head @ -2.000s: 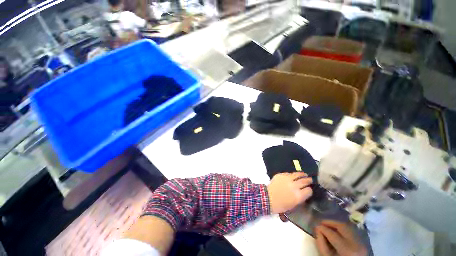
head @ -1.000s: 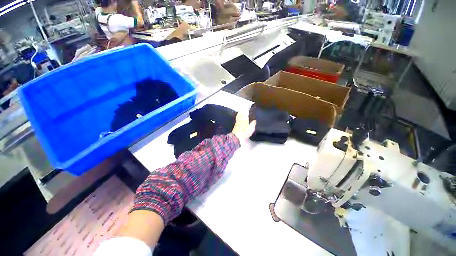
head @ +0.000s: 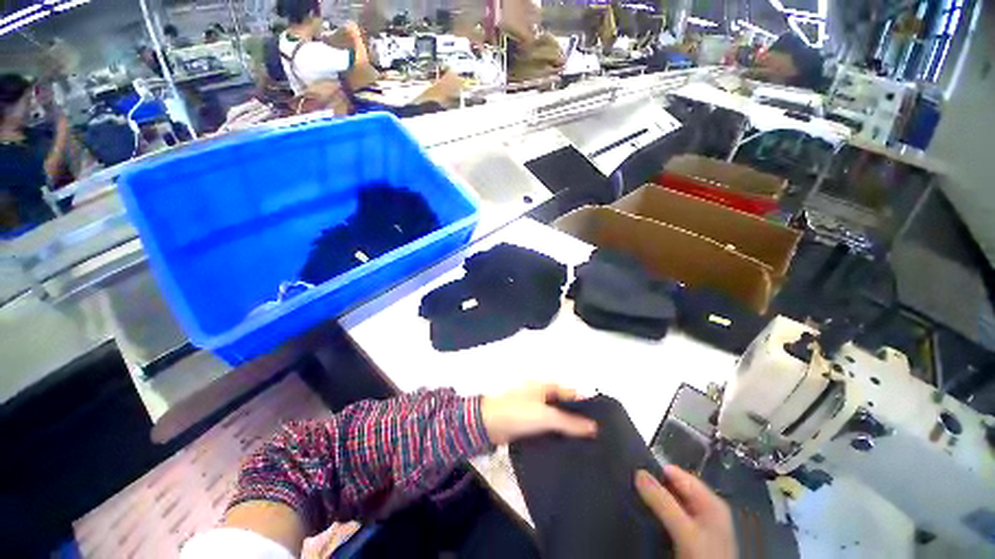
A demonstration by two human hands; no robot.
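A black fabric piece point(head: 584, 475) is held in front of me over the near edge of the white table. My left hand point(head: 540, 415) grips its upper left edge, with the thumb on top and the other fingers mostly hidden. My right hand point(head: 687, 513) holds its right edge near the bottom of the picture. The off-white sewing machine head point(head: 780, 393) stands at the right. No fabric shows at its needle area.
Stacks of black pieces point(head: 622, 293) lie along the far table edge, some with pale stickers. A blue tote point(head: 175, 235) with black pieces is at the left. Open brown cartons point(head: 676, 242) stand behind the table. A pink printed sheet point(head: 207, 470) is lower left. People are in the background.
My left hand has come back from the far stacks to the near table edge and now holds a black piece. My right hand has come into view on the same piece.
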